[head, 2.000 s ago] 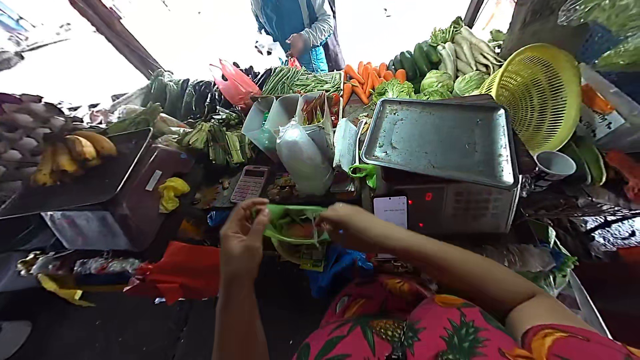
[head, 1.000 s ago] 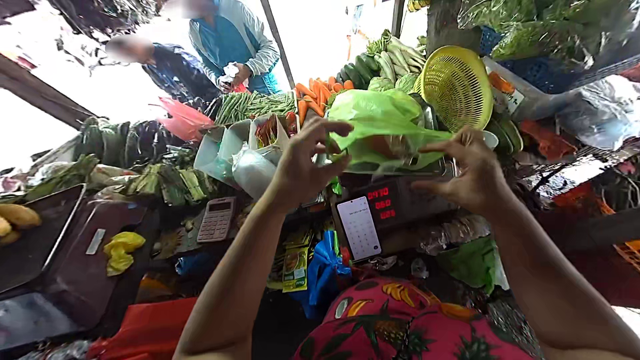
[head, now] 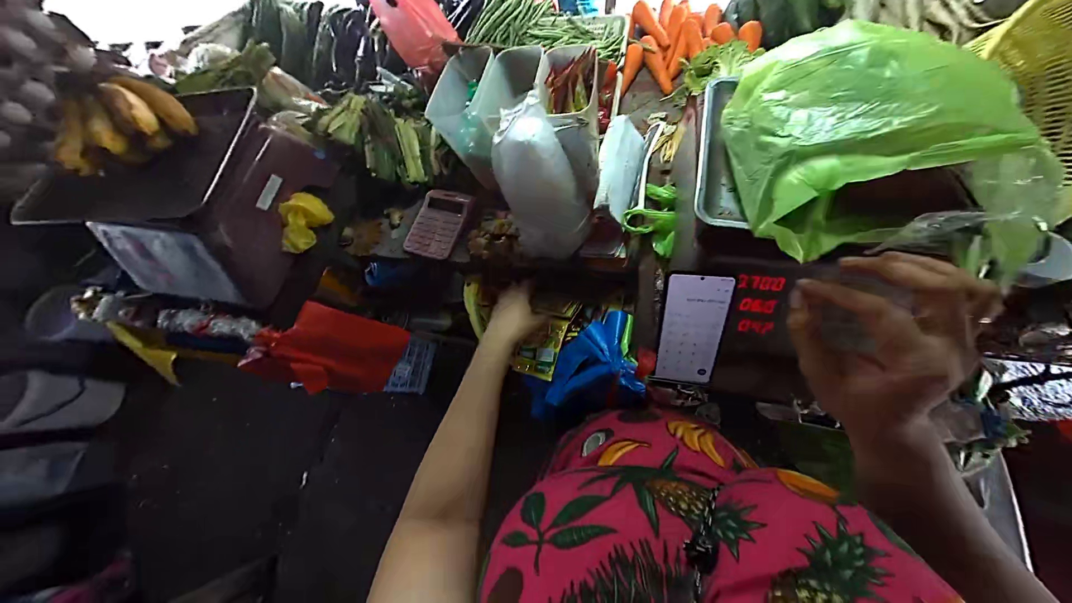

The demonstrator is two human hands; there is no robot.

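A green plastic bag point(head: 879, 109) with an open mouth rests on the metal tray point(head: 718, 159) of a digital scale point(head: 770, 352). Just below the bag's mouth is my right hand point(head: 888, 335), blurred, its fingers curled and apart; whether it touches the clear plastic there is not plain. My left hand point(head: 515, 314) reaches under the counter's edge beside yellow packets point(head: 544, 343) and a blue plastic bag point(head: 590, 360); its fingers are hidden in shadow. A phone point(head: 695, 327) leans upright on the scale's front, left of the red digits.
White bins point(head: 461, 109), one with red chilies point(head: 572, 84), and a filled clear bag point(head: 540, 176) stand mid-counter. A pink calculator point(head: 438, 224) lies left of them. Carrots point(head: 662, 42) and long beans point(head: 511, 21) are behind. At left are bananas point(head: 121, 117) on a dark tray point(head: 142, 197).
The green bag, between both hands a second ago, now rests on the scale tray. My left hand has moved left and down, under the counter's edge. The view has tilted down.
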